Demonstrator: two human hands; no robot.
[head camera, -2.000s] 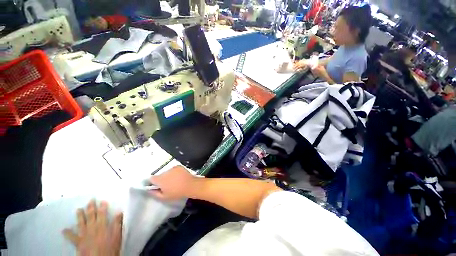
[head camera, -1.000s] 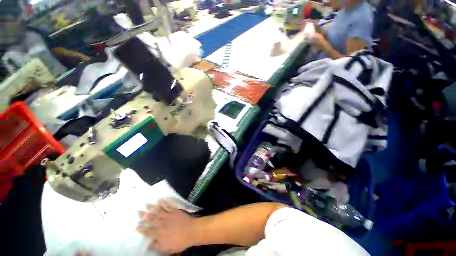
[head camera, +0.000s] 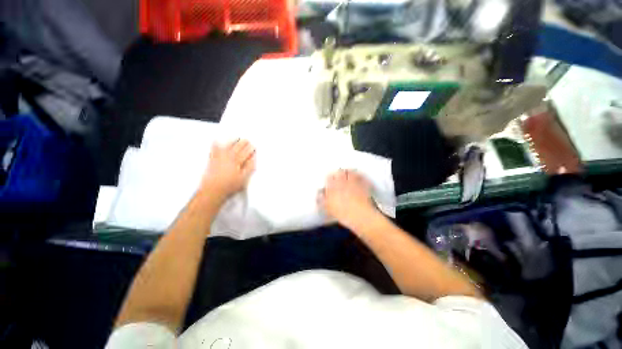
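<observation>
A broad light panel (head camera: 286, 180), glaring white, lies on the table in front of the sewing machine (head camera: 423, 68). My left hand (head camera: 232, 165) lies on the cloth, left of the machine head, its fingers pointing away from me. My right hand (head camera: 346, 194) lies on the cloth near its right part, below the machine head. Whether either hand pinches the cloth cannot be told. More light pieces (head camera: 164, 163) lie layered to the left. The needle area is blurred, and the cloth reaches up to it.
Black panels (head camera: 170, 85) lie behind left, with a red plastic basket (head camera: 225, 20) beyond. A small black piece (head camera: 409, 153) lies right of the needle. A folded black-and-white strip (head camera: 472, 174) hangs at the green edge. A bin with bottles stands lower right.
The view has swung left. My left hand, out of view or barely visible a second ago, now lies on the cloth. The white cloth is spread before the machine, with my right hand still on it.
</observation>
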